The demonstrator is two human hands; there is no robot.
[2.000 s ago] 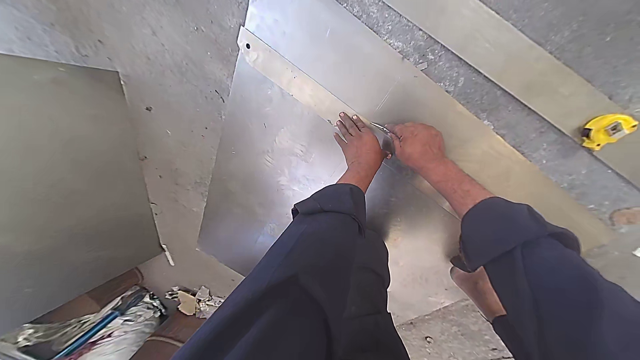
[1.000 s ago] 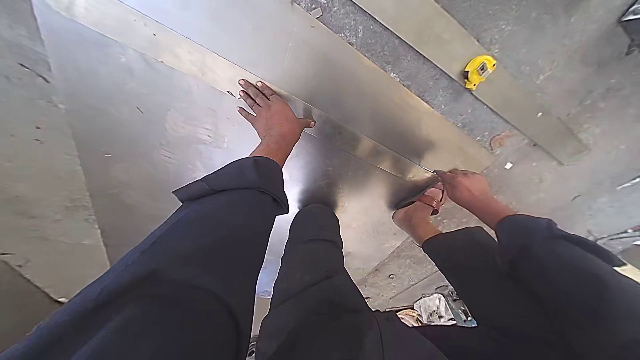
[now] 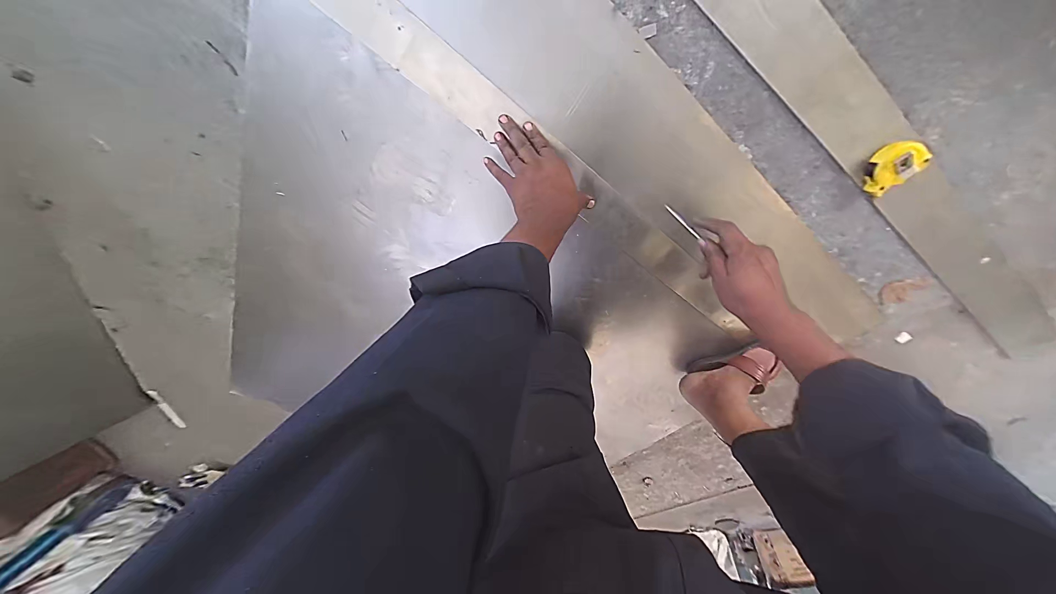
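My left hand (image 3: 540, 186) lies flat with fingers spread on a long metal strip (image 3: 445, 70), which rests on a large metal sheet (image 3: 330, 214) on the floor. To the right, my right hand (image 3: 742, 268) is closed around a thin pointed metal tool (image 3: 685, 224), likely a scriber. Its tip points up and left, over the sheet just beyond the strip's upper edge; whether it touches the metal cannot be told. My sandalled foot (image 3: 734, 384) is at the strip's lower right end.
A yellow tape measure (image 3: 898, 167) lies on a separate metal strip (image 3: 874, 107) at the right. Another metal sheet (image 3: 58, 346) is at the left. Cloth or plastic scraps (image 3: 99, 528) lie at the lower left, and a small box (image 3: 781, 559) at the bottom.
My right hand, near my foot at the strip's lower end one second ago, has moved up along the strip with the tool. My left hand stays flat on the strip. The view has shifted.
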